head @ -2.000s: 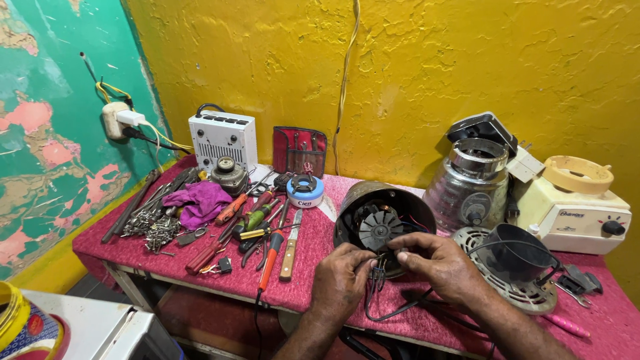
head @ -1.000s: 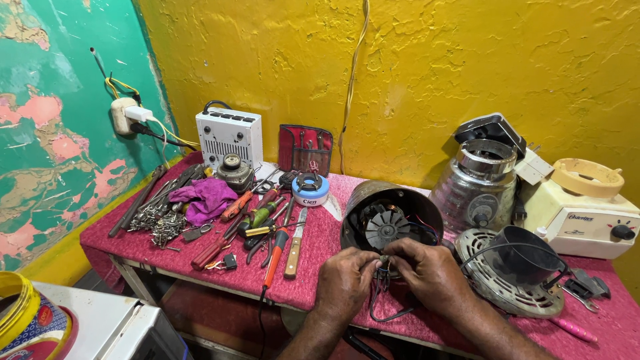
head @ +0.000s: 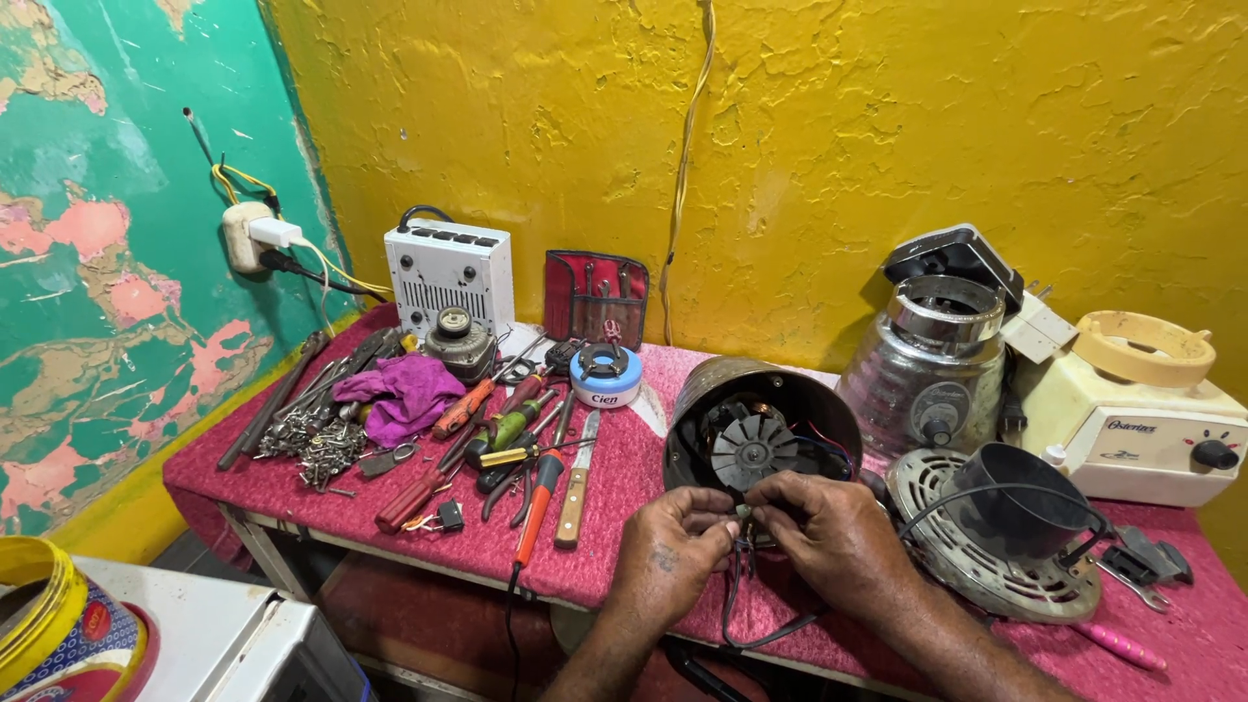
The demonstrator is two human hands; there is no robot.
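Observation:
A round metal appliance housing (head: 717, 385) lies on its side, its open end toward me, showing a motor with a black finned fan (head: 754, 450) and red and blue wires. At its lower rim, my left hand (head: 678, 546) and my right hand (head: 829, 531) meet, fingertips pinching a small greenish piece (head: 743, 510) at the wire ends. A dark power cord (head: 731, 609) hangs below them in a loop. To the right of my right hand rests a vented metal base (head: 1048, 590) with a black cup-shaped part (head: 1019, 497) on it.
Screwdrivers, pliers, a wooden-handled knife (head: 572, 502), a soldering iron (head: 539, 507), a purple cloth (head: 400, 398) and loose screws (head: 333, 450) cover the left side. Behind stand a white electrical box (head: 450, 278) and a red tool pouch (head: 596, 292). Blender bases (head: 1150, 439) occupy the right.
Both hands stay at the housing's lower rim, with the fingers shifting around the small piece and wires. The view has moved slightly.

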